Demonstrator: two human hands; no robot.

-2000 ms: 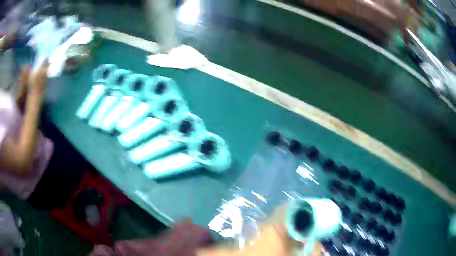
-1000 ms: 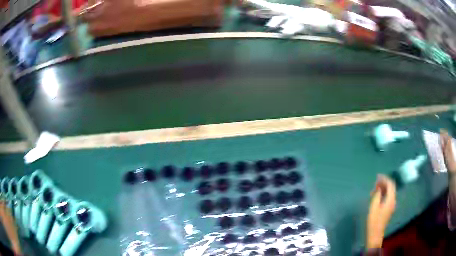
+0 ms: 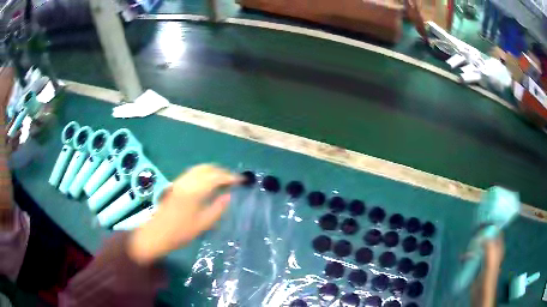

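Observation:
My left hand (image 3: pixel 183 210), blurred, reaches over the bench with its index fingertip at the first black round insert (image 3: pixel 248 178); thumb and index finger look apart. My right hand (image 3: pixel 490 273), partly cut off by the bottom edge, holds a turquoise handheld body (image 3: pixel 498 207) upright with its head at the top; its handle is blurred. Rows of black inserts (image 3: pixel 366 256) lie on a shiny clear plastic sheet (image 3: pixel 255 234). Fitted turquoise bodies (image 3: pixel 114 192) lie side by side at left, dark centres up; the nearest is partly hidden by my left hand.
A loose turquoise body (image 3: pixel 520 284) lies at far right. A metal post (image 3: pixel 117 51) with a white scrap (image 3: pixel 143 105) at its foot stands behind the row. A pale strip (image 3: pixel 312 144) edges the dark green conveyor (image 3: pixel 312 90). Another person's arm shows at far left.
The view has turned left. My left hand has moved from the fitted row to the first black insert. My right hand, empty one second ago, now holds a turquoise body.

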